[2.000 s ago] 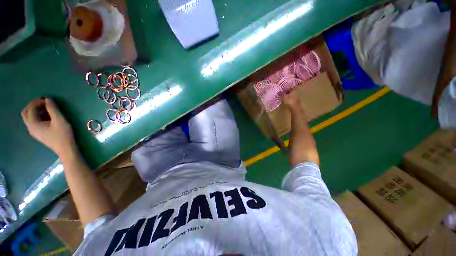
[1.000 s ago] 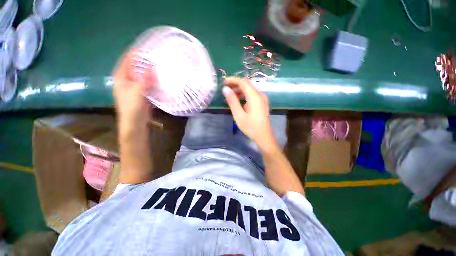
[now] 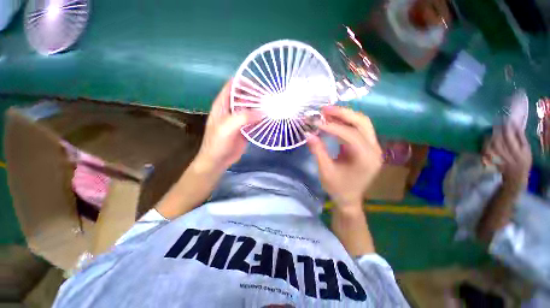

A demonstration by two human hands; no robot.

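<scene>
A round fan grille [image 3: 263,72] with radial spokes is held up over the bench edge, its face towards the camera. My left hand [image 3: 229,129] grips its left side, thumb over the spokes. My right hand [image 3: 351,150] is at its lower right, with fingertips pinching a small shiny trim ring [image 3: 311,121] against or just in front of the spokes; blur hides the exact contact. A blurred pile of coppery and silvery trim rings [image 3: 360,63] lies on the bench beyond my right hand.
On the green bench [image 3: 157,66] are a press fixture [image 3: 395,27], a grey-white switch box [image 3: 461,77] and a grille [image 3: 55,24] at far left. Cartons with pink parts stand below, one at left [image 3: 120,201]. A co-worker's hand [image 3: 509,147] holds a pale part at right.
My left hand has brought the grille from the left to in front of my chest. My right hand has moved from beside the ring pile to the grille. A co-worker's hand has come into view.
</scene>
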